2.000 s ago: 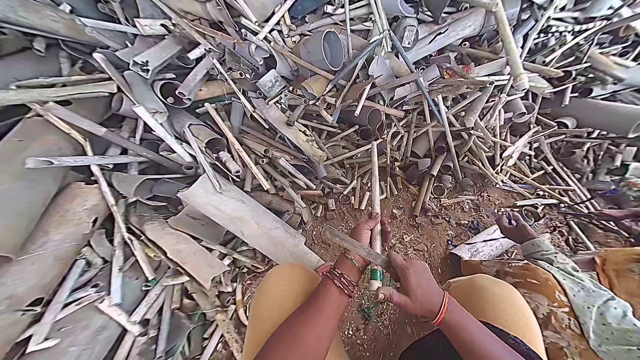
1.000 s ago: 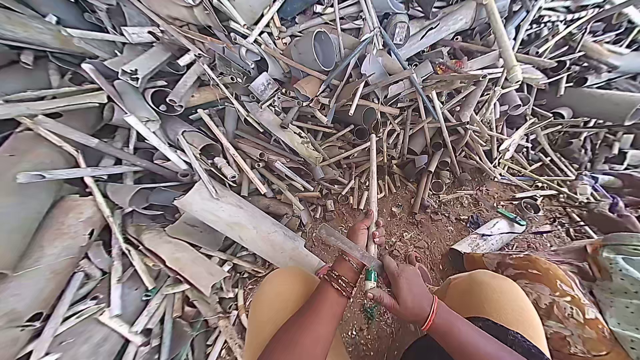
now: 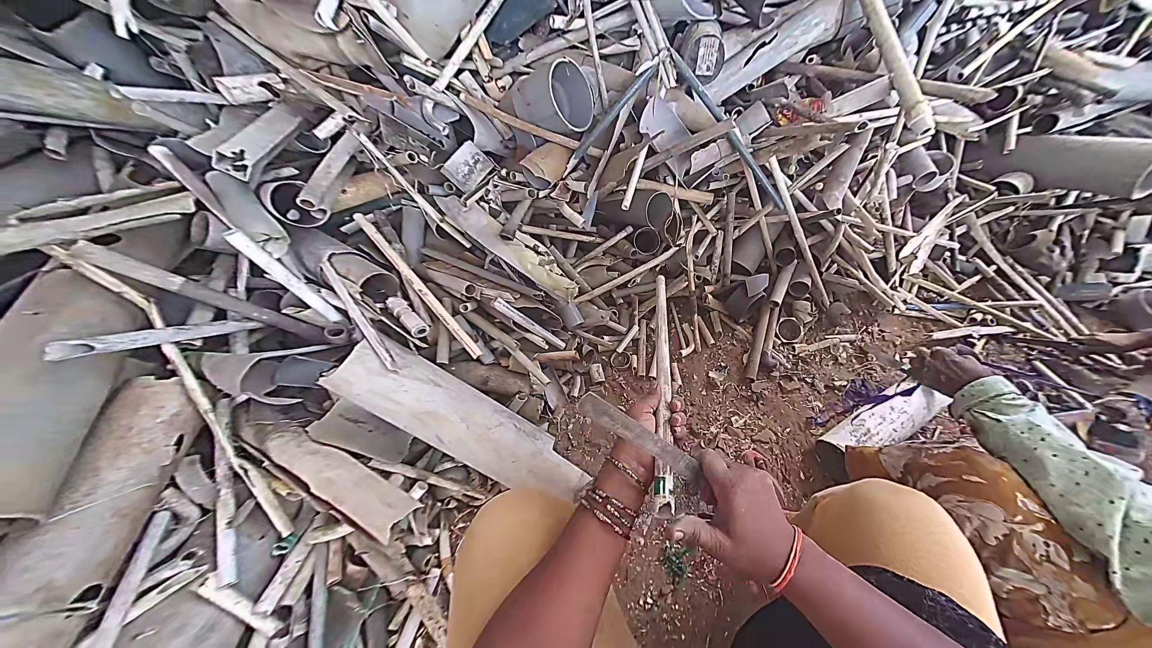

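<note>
Between my knees, my left hand [image 3: 646,430] grips a thin, pale plastic pipe [image 3: 663,360] that points away from me, with a green patch near its close end. My right hand [image 3: 740,513] holds a flat metal blade [image 3: 634,429], which lies slantwise across the pipe and over part of my left hand. Its handle is hidden in my right hand. Small green shavings [image 3: 675,560] lie on the soil under the pipe's near end.
A large heap of scrap plastic pipes [image 3: 504,261] spreads ahead and to the left. A wide split pipe piece [image 3: 450,418] lies beside my left knee. At right, another person's hand [image 3: 949,369] in a dotted green sleeve is near a white pipe [image 3: 886,417] on the brown soil [image 3: 747,405].
The other person's hand and sleeve at right, by the white pipe two seconds ago and mostly drawn back one second ago, are beside it again. Both my hands keep their hold.
</note>
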